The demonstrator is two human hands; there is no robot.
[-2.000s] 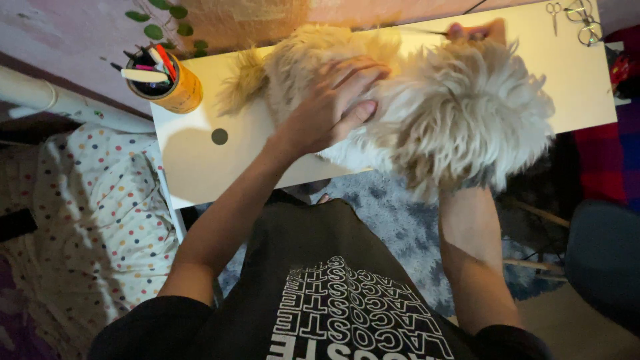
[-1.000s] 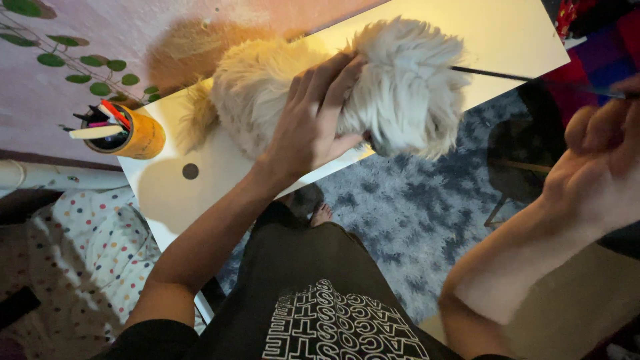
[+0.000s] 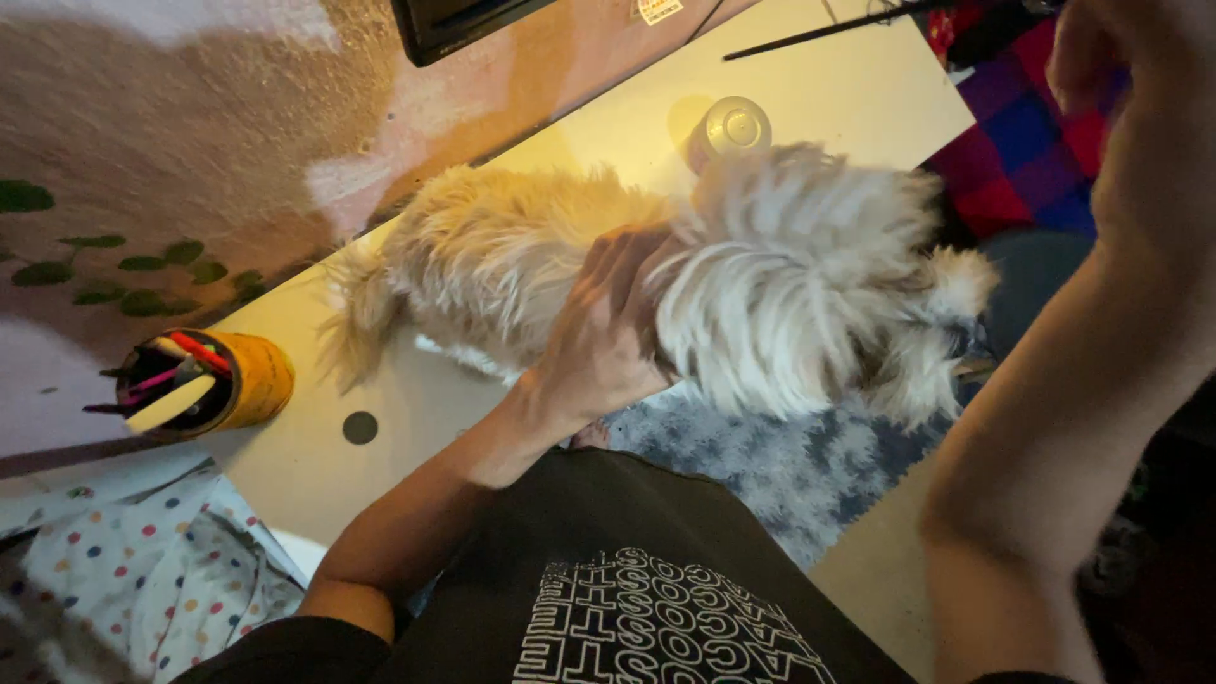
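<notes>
A small, long-haired cream and white dog [image 3: 513, 256] is on a white tabletop, its shaggy head [image 3: 788, 294] turned to the right, beyond the table's near edge. My left hand [image 3: 613, 328] grips the dog behind the head, at the neck, the fingers partly sunk in the fur. Raised at the upper right, my right hand [image 3: 1088, 62] is partly cut off by the frame. From its side a thin black rod-like tool [image 3: 822, 36] reaches left over the table; its exact kind cannot be told, and the grip on it is mostly hidden.
An orange cup of pens [image 3: 261, 380] stands at the table's left end. Behind the dog's head is a translucent container [image 3: 736, 128]. A dark-framed object [image 3: 465, 24] is at the wall. Right lies a red and blue checked cloth [image 3: 1031, 133]; below are a grey rug [image 3: 750, 475] and dotted fabric [image 3: 142, 579].
My right hand has risen toward the top right with the thin tool. My left hand remains at the dog's neck. The view has shifted, bringing the translucent container into sight.
</notes>
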